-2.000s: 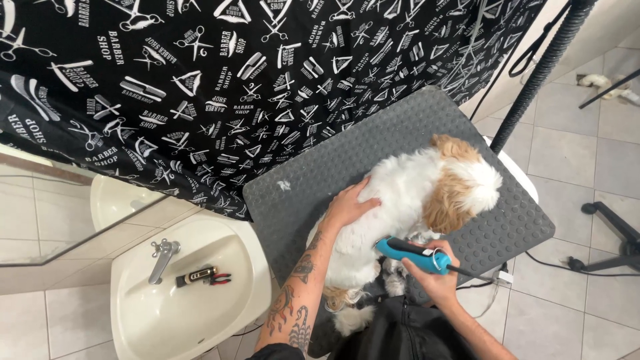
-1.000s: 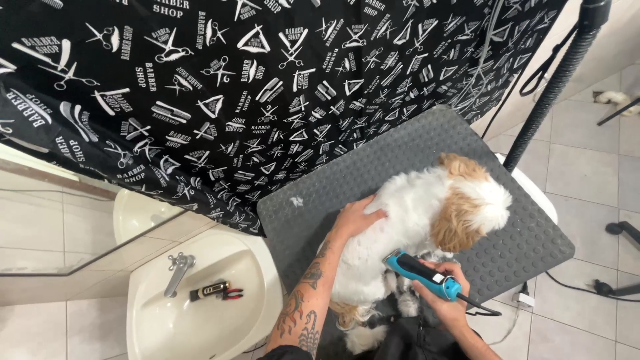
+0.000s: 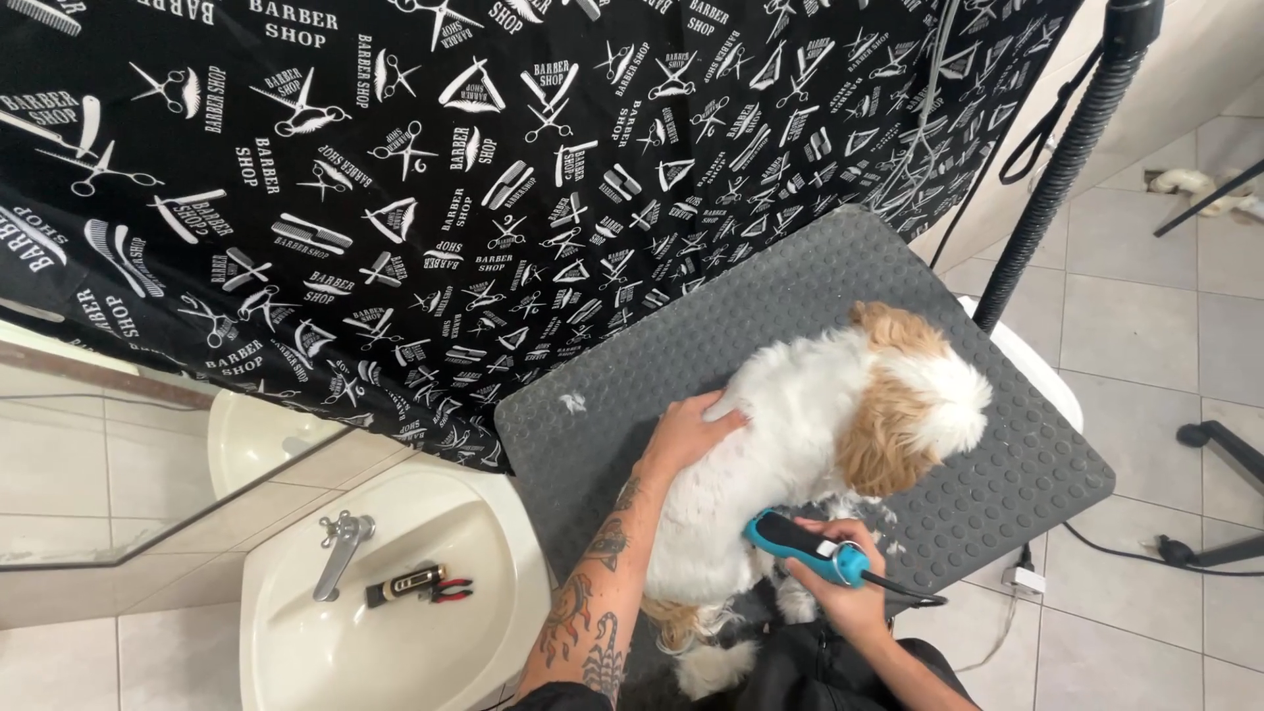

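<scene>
A white and tan long-haired dog [image 3: 790,425] is on a grey studded rubber-topped grooming table [image 3: 642,346], its head toward the right. My left hand [image 3: 686,432] rests on the far side of the dog's back, holding no tool. In my right hand [image 3: 849,583] is a blue and black corded electric clipper [image 3: 805,546], its head against the dog's near side. The clipper's black cord runs off to the right from its rear end. Loose cut hair [image 3: 844,507] lies beside the dog near my right hand. The dog's legs are partly hidden.
At the lower left is a washbasin [image 3: 454,652] with a metal tap [image 3: 346,553], holding a black and gold clipper [image 3: 405,585] and red-handled pliers or nippers [image 3: 451,591]. A patterned black curtain [image 3: 415,197] hangs behind the table. A ribbed black post [image 3: 1057,178] rises at the right.
The clipper has moved along the dog's near side and now points more to the upper left. My left hand stays on the dog's back. The view has shifted somewhat.
</scene>
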